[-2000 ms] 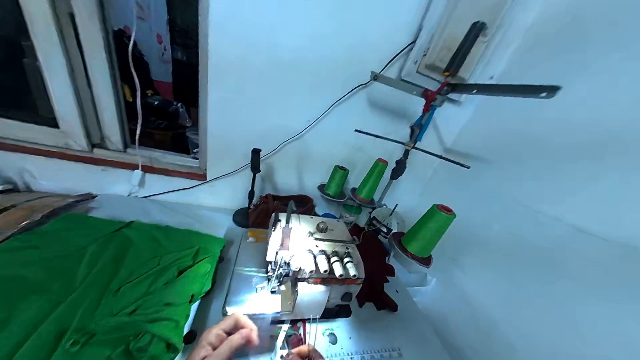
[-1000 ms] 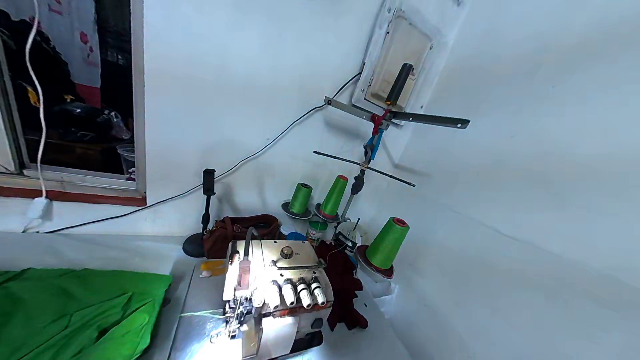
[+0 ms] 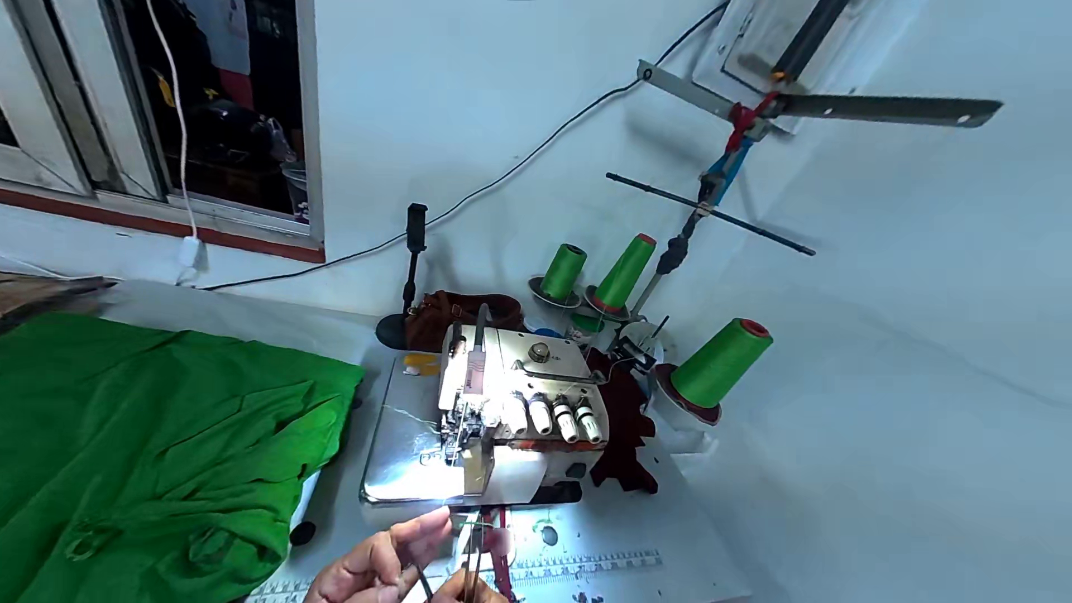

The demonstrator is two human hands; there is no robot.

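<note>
At the bottom centre, just in front of a lit overlock sewing machine (image 3: pixel 536 385), are both hands. My left hand (image 3: pixel 381 559) has its fingers bent with the index finger extended toward the machine's front edge; a thin dark object lies by its fingertips, and whether it is gripped is unclear. My right hand (image 3: pixel 471 586), mostly cut off by the lower edge, holds metal tweezers (image 3: pixel 474 548) pointing up toward the machine. A fine green thread (image 3: pixel 476 524) shows near their tips. Green thread cones (image 3: pixel 722 362) stand on holders behind and right of the machine.
Green fabric (image 3: pixel 159 452) covers the table's left side. A measuring tape strip (image 3: pixel 586 564) runs along the front. Dark red cloth (image 3: pixel 621 427) lies right of the machine, a brown pouch (image 3: pixel 456 316) and black stand (image 3: pixel 412 276) behind it. A thread stand (image 3: pixel 703 205) rises at back right.
Both hands, out of view one second ago, show again at the bottom. Two seconds ago they were also by the machine's front. The view has shifted.
</note>
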